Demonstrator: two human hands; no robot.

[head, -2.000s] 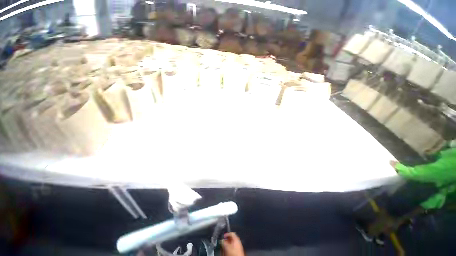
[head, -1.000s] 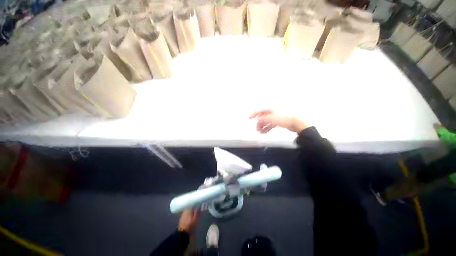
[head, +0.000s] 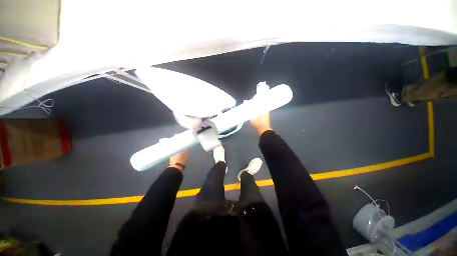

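Note:
A white stand or fixture with a thick pale-teal crossbar (head: 240, 114) is in front of me, tilted up to the right, beside the white worktable (head: 280, 22). A glaring white flat part (head: 188, 92) and a grey clamp (head: 208, 137) are at its middle. My left hand (head: 179, 157) holds the fixture at the bar's left part. My right hand (head: 260, 123) holds it at the right part. The bar hides most fingers of both hands.
A beige bag (head: 27, 22) stands on the table at upper left. A carton with red tape (head: 32, 142) is at left. Yellow lines (head: 351, 171) cross the floor. A person's shoe (head: 394, 95) is at right, a white round object (head: 372, 222) at lower right.
The view has tilted down. My right hand has come down from over the table to the fixture. The bar looks larger and nearer, and both my shoes show.

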